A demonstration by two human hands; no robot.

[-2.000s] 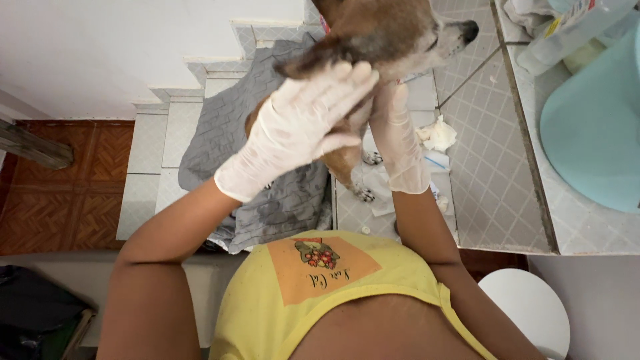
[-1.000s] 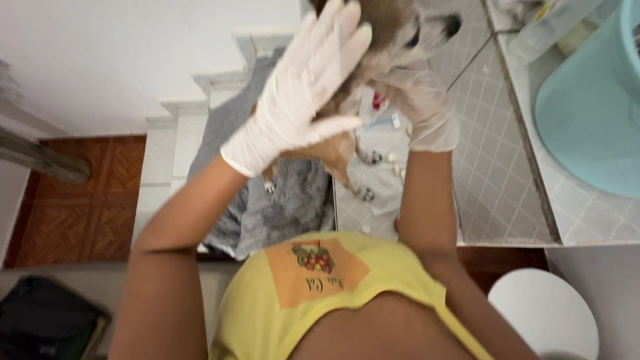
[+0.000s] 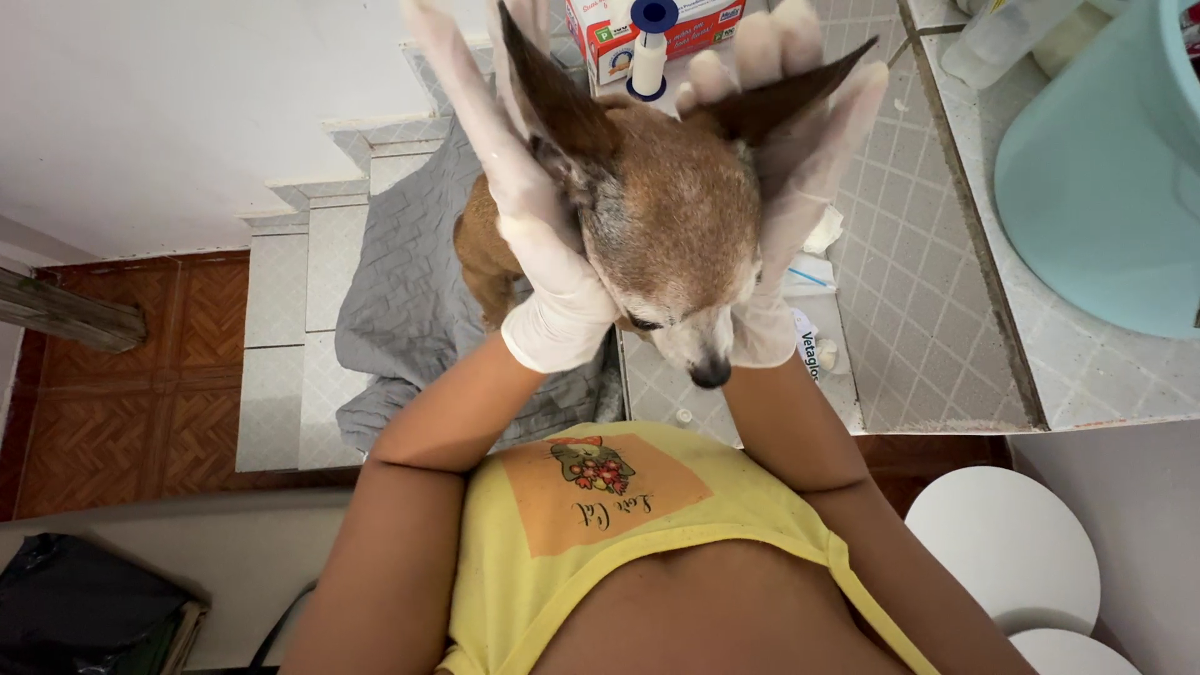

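A small brown dog with a greying muzzle (image 3: 675, 211) faces me, its head between my two hands. My left hand (image 3: 553, 234), in a white latex-like glove, presses along the cheek and ear base on the image's left; its fingers stretch upward behind the ear. On the other side my right hand (image 3: 787, 216), gloved too, cups the cheek, fingers raised behind the other ear. The dog's brown body (image 3: 487, 248) shows on a grey quilted cloth (image 3: 403, 272). Behind the head stand a roll of white tape on a blue spool (image 3: 649, 61) and a red and white glove box (image 3: 605, 33).
Tiled steps (image 3: 274, 347) descend at left beside a white wall. At right, a light-blue bucket (image 3: 1097, 178) and a clear plastic bottle (image 3: 1003, 42) stand on the tiled ledge. A labelled tube (image 3: 808, 342) and crumpled white material (image 3: 823, 232) lie beside the dog. White round stools (image 3: 1003, 544) are lower right.
The dog's head has turned from facing right to facing me. My hands have moved from its head and neck to both cheeks. The tape spool and glove box have come into sight.
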